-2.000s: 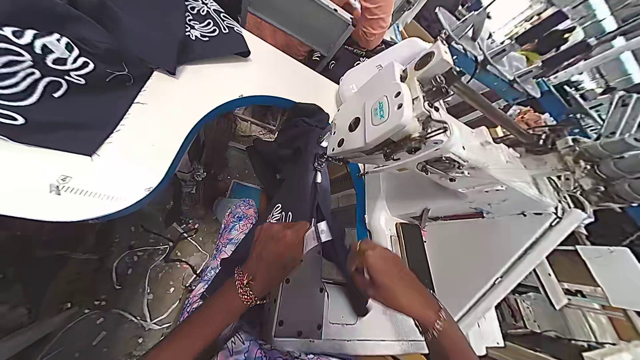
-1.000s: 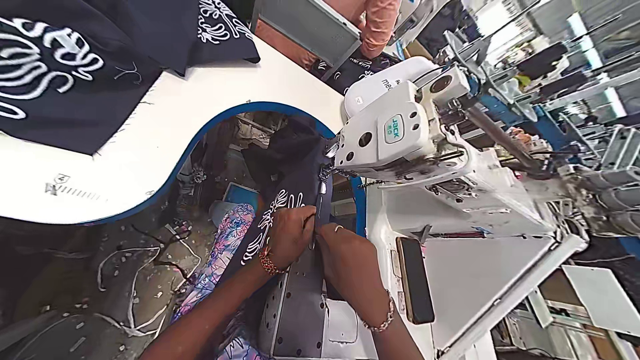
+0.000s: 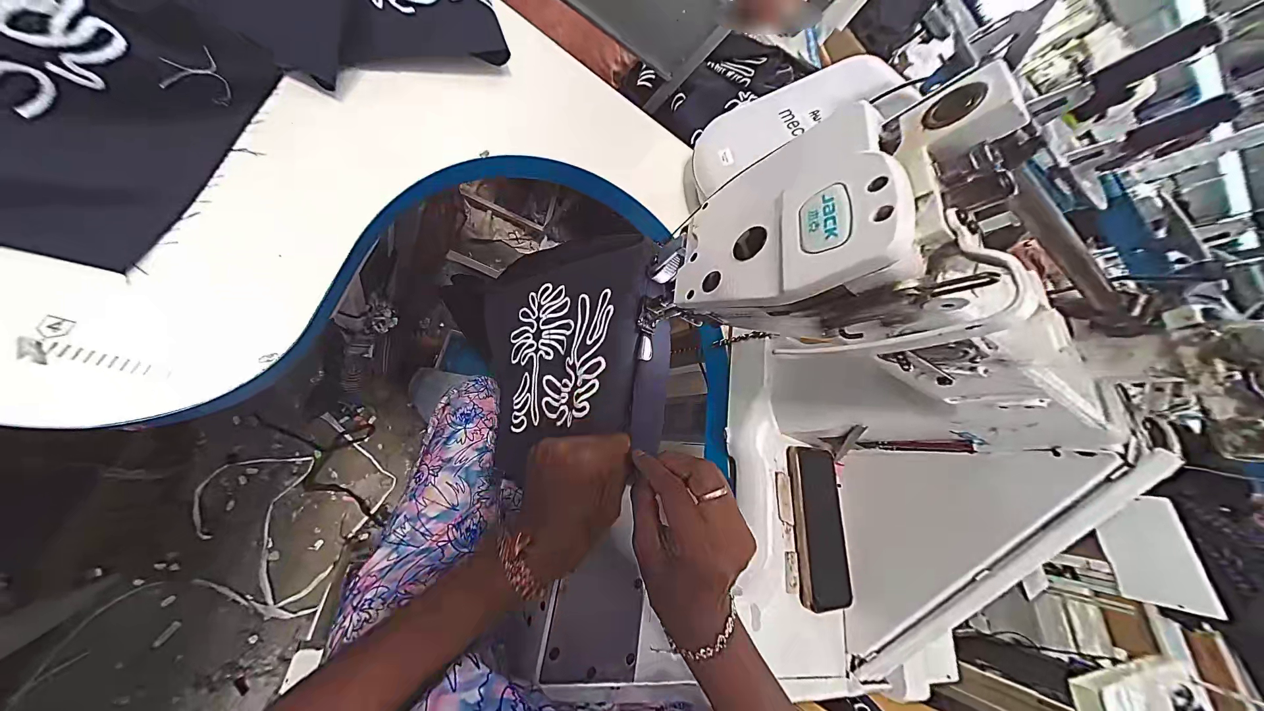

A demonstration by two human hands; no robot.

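Note:
Dark fabric with white embroidered plant shapes (image 3: 563, 355) lies at the needle area of a white Jack sewing machine (image 3: 790, 237). Its right edge runs under the presser foot (image 3: 648, 331). My left hand (image 3: 578, 504) is closed on the near edge of this fabric. Against it, my right hand (image 3: 691, 538) pinches the dark strip at the fabric's right edge between thumb and fingers. Both hands are just above the machine's narrow metal bed (image 3: 592, 622). The fingertips of my left hand are partly hidden.
More dark embroidered fabric (image 3: 128, 148) lies on the white table with a blue edge (image 3: 326, 227) at left. A mobile phone (image 3: 822, 528) rests on the machine's base to the right. Loose threads (image 3: 272, 553) litter the floor. Part of another person (image 3: 770, 15) shows behind the machine.
The embroidered fabric now lies flatter, with its white pattern fully showing. My hands, apart two seconds ago, are together at its near edge. The loose strip between them is no longer spread out.

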